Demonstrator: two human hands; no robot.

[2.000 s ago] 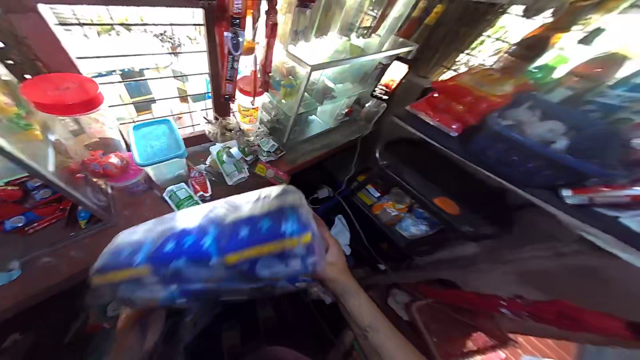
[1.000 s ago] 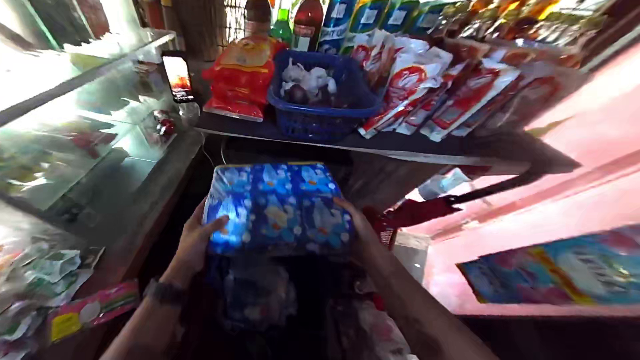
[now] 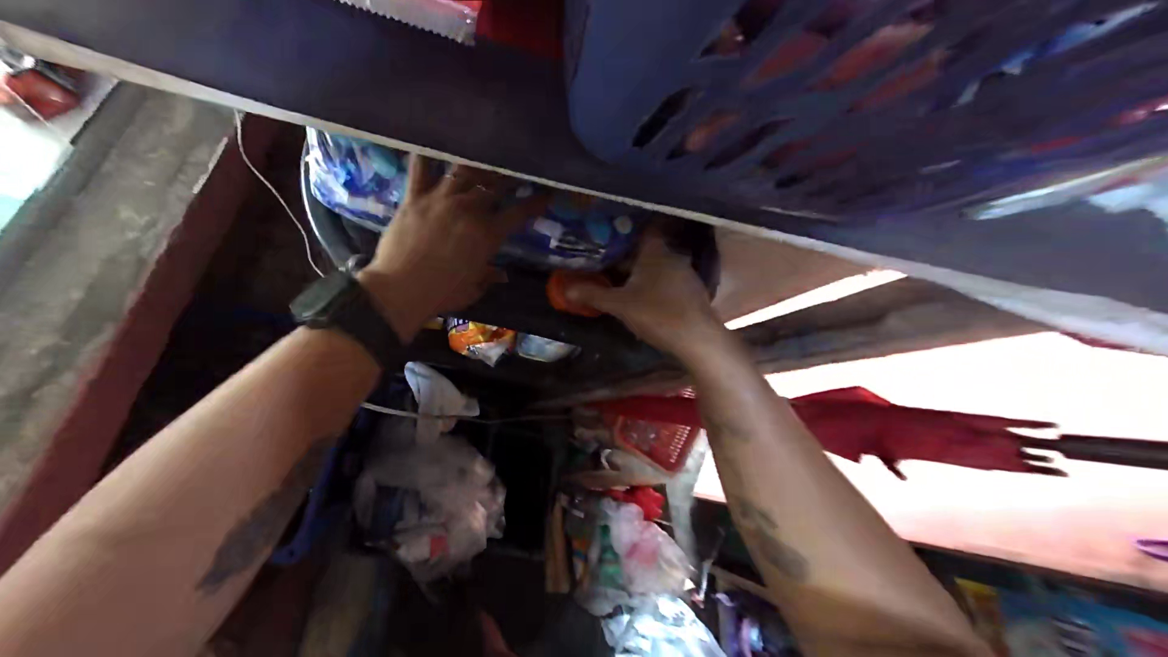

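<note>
A plastic-wrapped blue pack lies under the shelf, inside a dark container, its upper side hidden by the shelf edge. My left hand, with a dark watch on its wrist, rests against the front of the pack with the fingers spread. My right hand is at the pack's right end, its thumb on an orange part of the container. The right fingertips are hidden, so its hold is unclear.
A dark shelf with a blue basket hangs low overhead. Below are orange packets, plastic bags and a red basket. A white cable hangs at left; a red umbrella is at right.
Both hands have moved the blue pack in under the shelf; one second ago they held it in front of the shelf. The view has come much closer to the shelf.
</note>
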